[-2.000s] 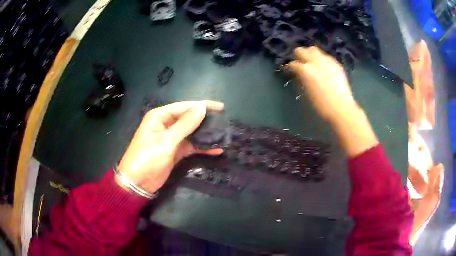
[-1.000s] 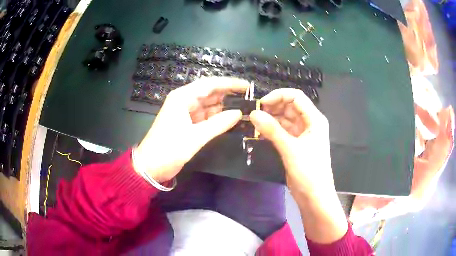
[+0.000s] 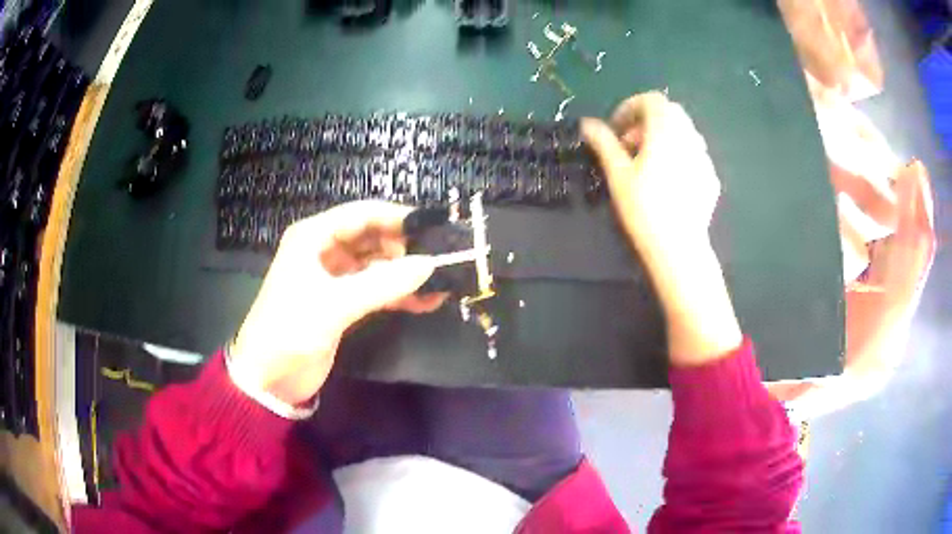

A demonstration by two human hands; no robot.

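My left hand [image 3: 339,266] holds a black socket housing [image 3: 433,229] above the near part of the table. Brass and silvery contact strips [image 3: 482,250] stick out from the housing's right side. My right hand [image 3: 658,156] is at the right end of the rows of small black insert blocks [image 3: 397,146], its thumb and finger close together; whether it holds a block cannot be told. The rows stand on a dark mat [image 3: 564,235].
Loose metal contacts [image 3: 558,52] lie beyond the rows. A joined socket assembly [image 3: 159,148] and a single black piece [image 3: 258,81] lie at the left. Housings [image 3: 482,13] sit at the far edge. Pinkish wrapping [image 3: 877,250] is at the right.
My right hand reached to the far housings, came back to the left hand's work, and now has moved off to the rows' right end. Contact strips now protrude from the housing in my left hand.
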